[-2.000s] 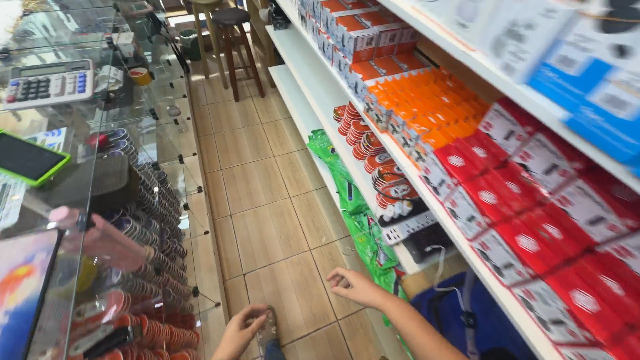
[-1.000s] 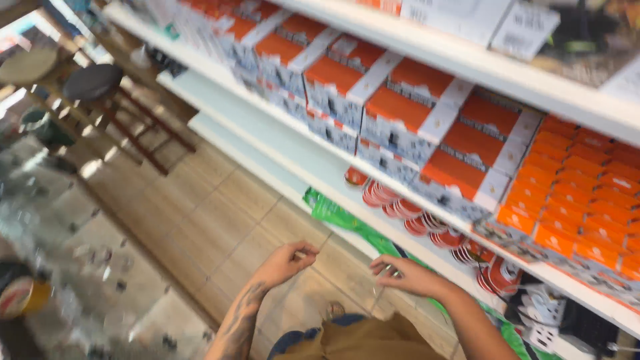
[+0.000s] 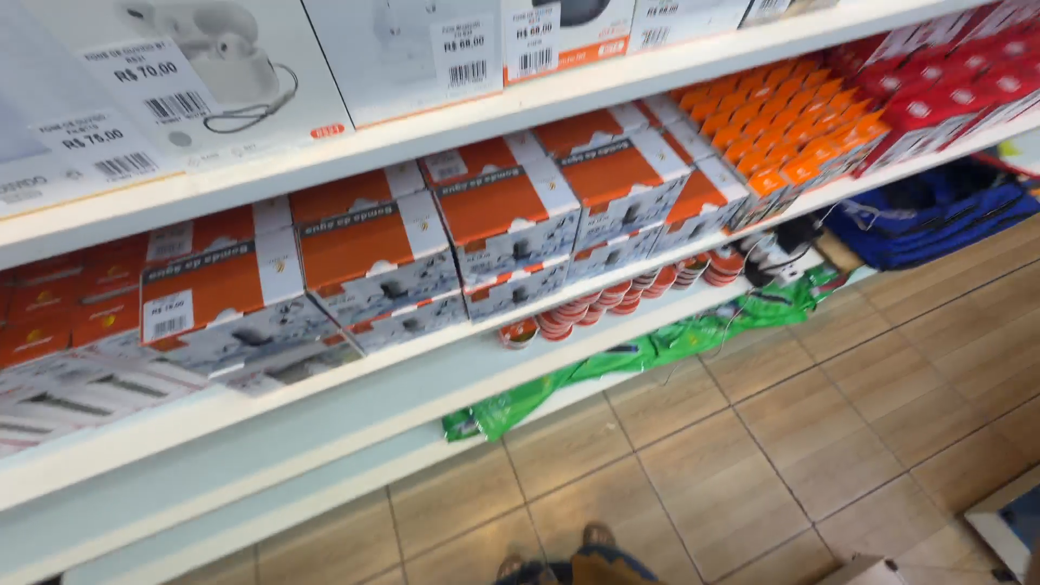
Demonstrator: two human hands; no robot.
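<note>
Neither of my hands shows in the head view now. In front of me, orange and white water pump boxes (image 3: 504, 207) stand in stacked rows on a white shelf. To their right are orange hanging-type packets (image 3: 780, 122) packed close together, then red packages (image 3: 934, 93). White earphone boxes (image 3: 219, 73) with price labels fill the shelf above. Below the pump boxes, short stacks of round red-rimmed tins or rolls (image 3: 593, 305) sit on a lower shelf. Green plastic packages (image 3: 650, 349) lie along the lowest shelf.
Blue bags or folded blue fabric (image 3: 934, 207) lie at the right end of the lower shelves. The tiled floor (image 3: 731, 463) runs along the shelving, with my feet (image 3: 599, 535) at the bottom. A white-edged object (image 3: 1003, 520) and part of a carton (image 3: 869, 571) are at the lower right.
The view has swung a lot and faces the shelves more squarely. Both hands, seen over the floor before with nothing visible in them, are out of view. The glass counter and stools have left the view.
</note>
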